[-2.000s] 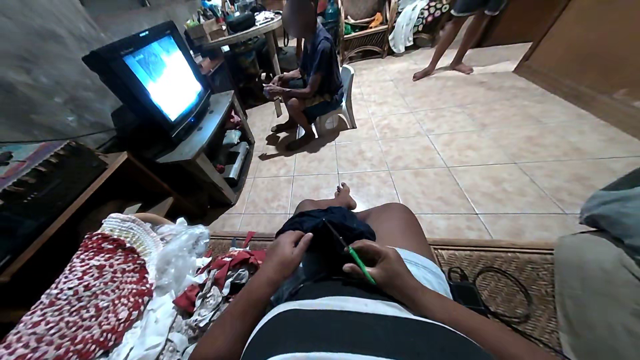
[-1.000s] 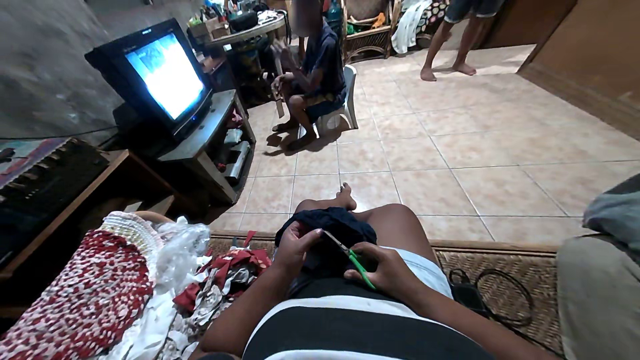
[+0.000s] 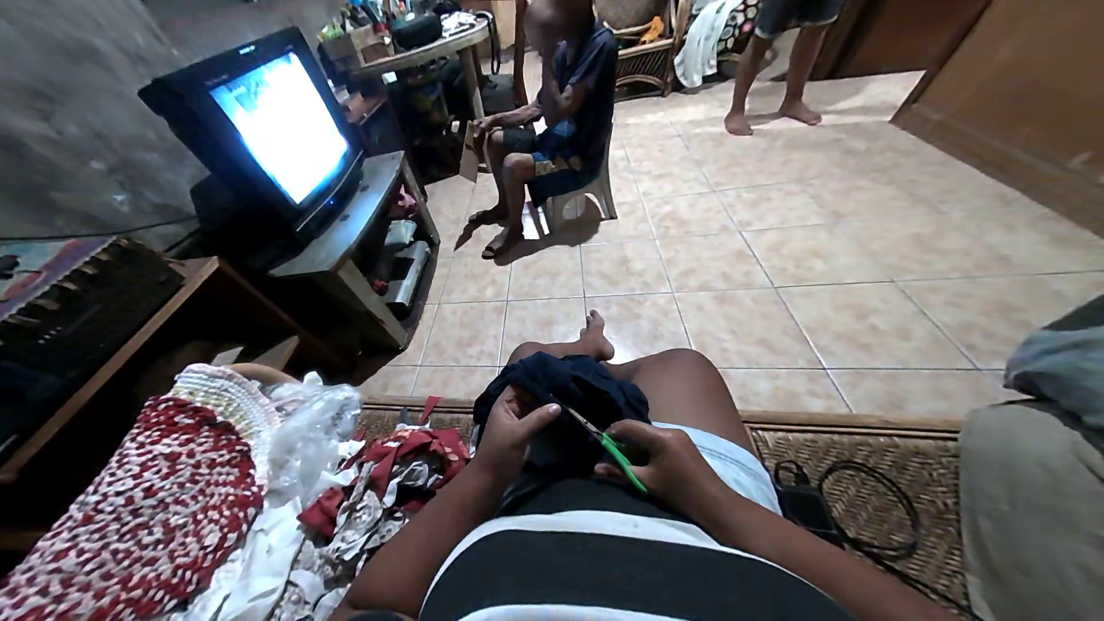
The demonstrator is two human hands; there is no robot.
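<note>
Dark navy cloth [image 3: 565, 384] lies bunched over my lap. My left hand [image 3: 511, 431] pinches its near left edge between thumb and fingers. Green-handled scissors [image 3: 623, 461] are in my right hand [image 3: 660, 457], their blades pointing up and left to the cloth beside my left thumb. Whether the blades are parted is too small to tell. To my left are strips and scraps of red and pale fabric [image 3: 405, 470], next to clear plastic bags [image 3: 315, 431] and a red and white crocheted rag mat [image 3: 147, 509].
A black cable with an adapter [image 3: 802, 504] lies on the woven seat at my right, near a grey cushion [image 3: 1026, 500]. Ahead, a person [image 3: 569, 112] sits on a plastic chair beside a lit television [image 3: 285, 129]. Another person's bare legs [image 3: 763, 86] stand farther back.
The scissors and my right hand have shifted a little against the cloth. The seated person's raised hand has come down toward the lap since one second ago.
</note>
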